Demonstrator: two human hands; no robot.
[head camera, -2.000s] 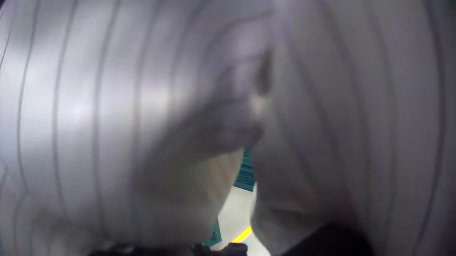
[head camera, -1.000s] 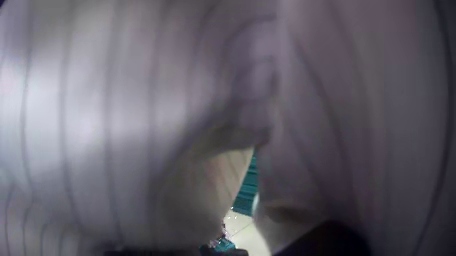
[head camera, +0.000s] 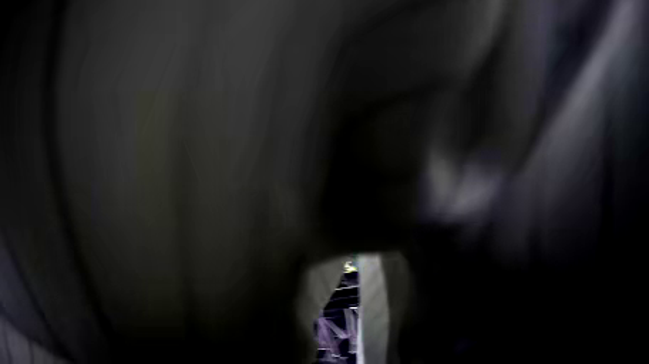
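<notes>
Striped cloth (head camera: 178, 156), dark and blurred, covers nearly the whole head view. A narrow gap at the bottom centre shows thin tangled pale purple strips (head camera: 334, 334) over something dark with thin light lines across it. A small bright yellow spot (head camera: 349, 267) shows at the top of the gap; it is too small to name. My left hand and my right hand are not in view. What the hands do is hidden.
A pale upright strip (head camera: 374, 306), possibly cloth, borders the right side of the gap. Lighter cloth folds (head camera: 569, 121) show at the upper right. The cloth hides everything else around.
The picture has become much darker and the cloth has shifted. The teal slatted thing and pale floor have left the gap; dark ground with pale purple strips shows there now.
</notes>
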